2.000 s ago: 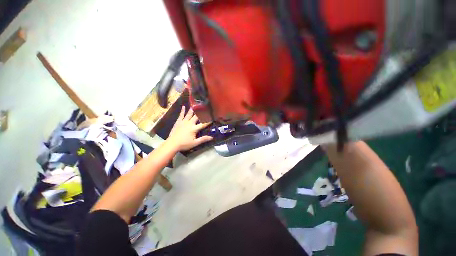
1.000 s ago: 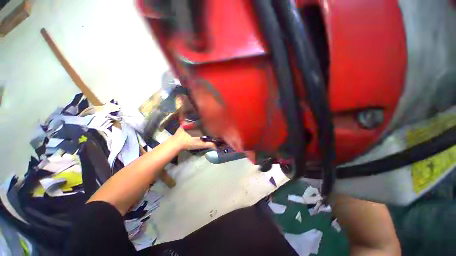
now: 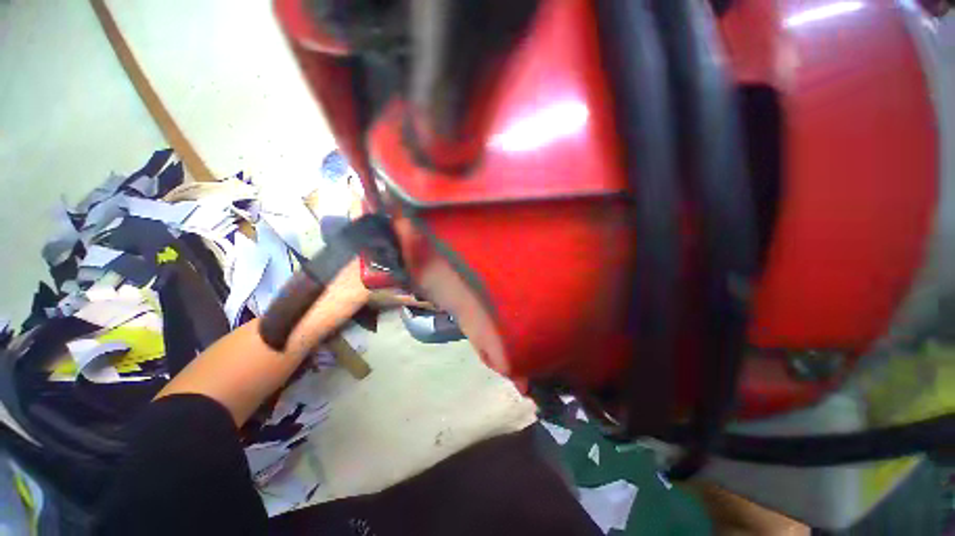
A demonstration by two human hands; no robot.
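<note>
The red motor body of the cloth cutting machine (image 3: 534, 251) fills the centre and right, very close, with black cables over it. Its dark handle (image 3: 314, 288) sticks out to the left, across my left forearm. A bit of the silver base plate (image 3: 431, 326) shows on the table below the motor. My left hand (image 3: 361, 288) is mostly hidden behind the machine; only the wrist and a little of the hand show. My right hand is hidden behind the motor; only a piece of forearm shows at the bottom right. The blade and the fabric being cut are hidden.
Heaped fabric offcuts (image 3: 136, 277) lie on the left of the table. A brown wooden strip (image 3: 147, 89) runs partly under them. A pale box with a yellow label (image 3: 922, 387) is behind the motor at the right. White scraps lie on the green floor (image 3: 649, 497).
The motor has come closer and fills more of the picture, covering my left hand and most of the base plate. The tan block has gone out of sight. Less of my right forearm shows.
</note>
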